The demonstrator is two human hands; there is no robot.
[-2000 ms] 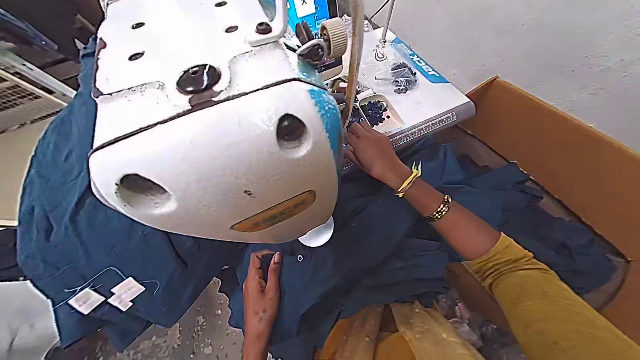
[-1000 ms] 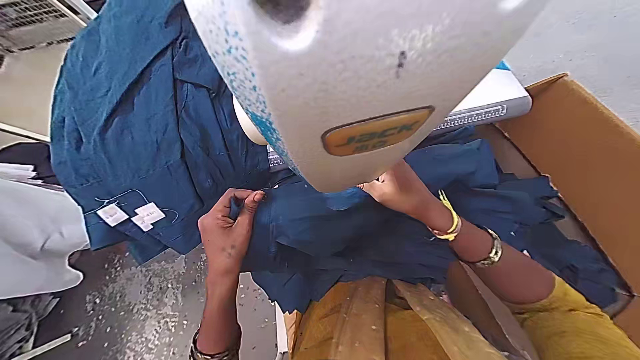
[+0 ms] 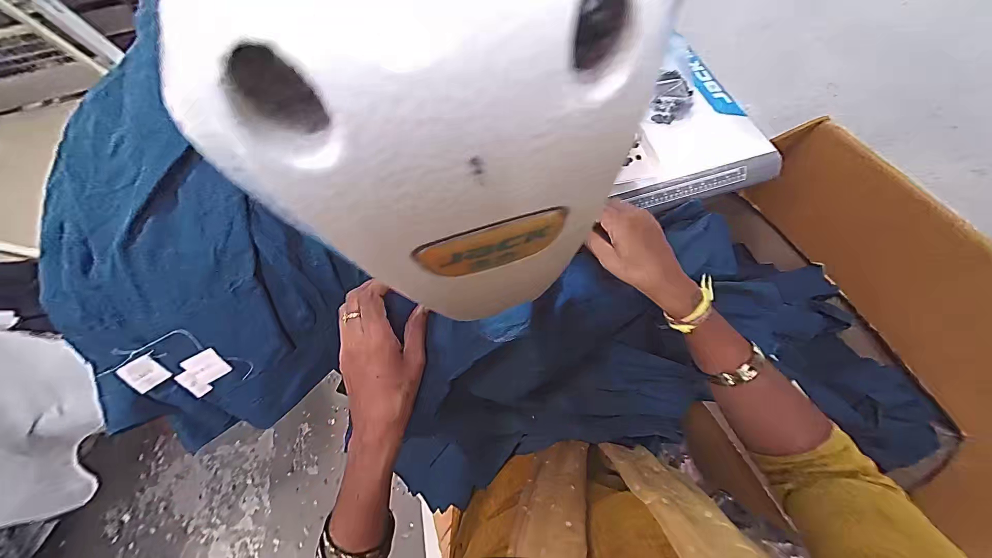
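The white head of a Jack sewing machine [image 3: 403,155] fills the upper middle and hides the needle area. Dark blue fabric [image 3: 558,372] lies beneath it, spreading toward me and to both sides. My left hand [image 3: 380,349], with a ring, grips the fabric's edge at the left of the head, thumb and fingers close together. At the head's right side, my right hand [image 3: 639,252] has its fingertips on the fabric, partly hidden by the machine. Several small white tags [image 3: 205,364] with threads lie on the blue cloth hanging at the left.
A cardboard box [image 3: 876,232] stands at the right with blue fabric inside. Small dark parts in a clear bag [image 3: 670,97] rest on the white machine bed [image 3: 728,147]. Pale cloth [image 3: 46,426] lies at the far left, above a speckled grey floor [image 3: 232,480].
My right hand has moved from the small dark parts on the machine bed down to the fabric. My left hand stays at the cloth. The view has shifted around the machine head.
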